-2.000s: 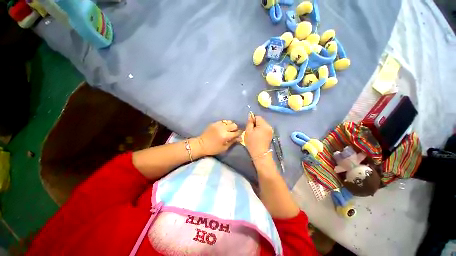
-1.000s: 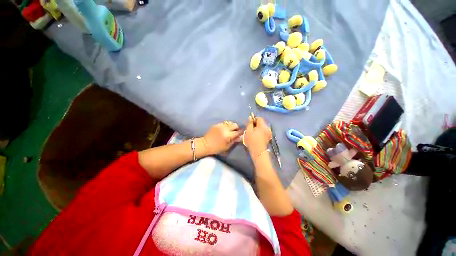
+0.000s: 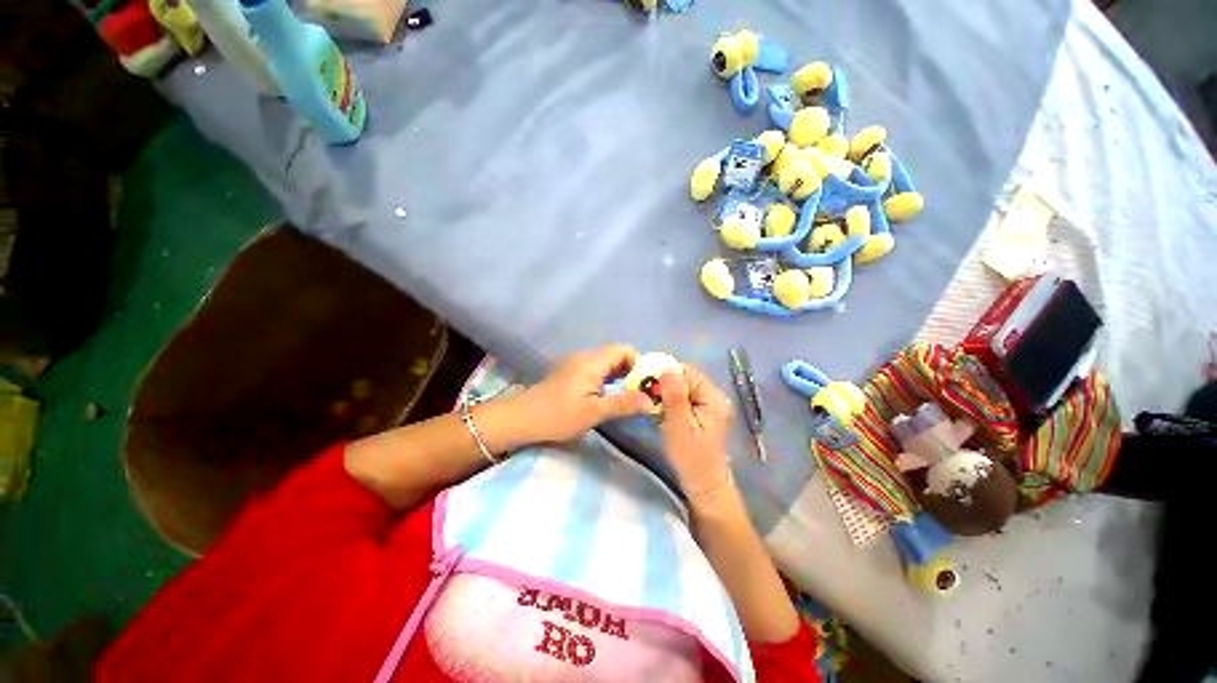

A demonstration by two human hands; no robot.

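A small yellow plush toy (image 3: 653,375) with a dark round eye and a bit of blue is held between my hands at the table's near edge. My left hand (image 3: 583,390) grips its left side. My right hand (image 3: 697,424) has its fingertips on its right side; whether they hold a thin tool cannot be told. Slim silver snips (image 3: 749,404) lie on the grey-blue cloth just right of my right hand. A loose heap of yellow-and-blue plush toys (image 3: 801,172) with blue-and-white hang tags lies further out on the cloth.
A doll (image 3: 968,488) with striped cloth lies at the right, with yellow-and-blue toys beside it. A black phone (image 3: 1054,344) rests on a red box behind it. A light blue bottle (image 3: 322,83) stands at the upper left. A brown carton (image 3: 267,387) is below the table's left edge.
The toy's yellow head and eye now show between my hands. The thin pointed item seen at my right fingertips no longer shows. The view has shifted slightly.
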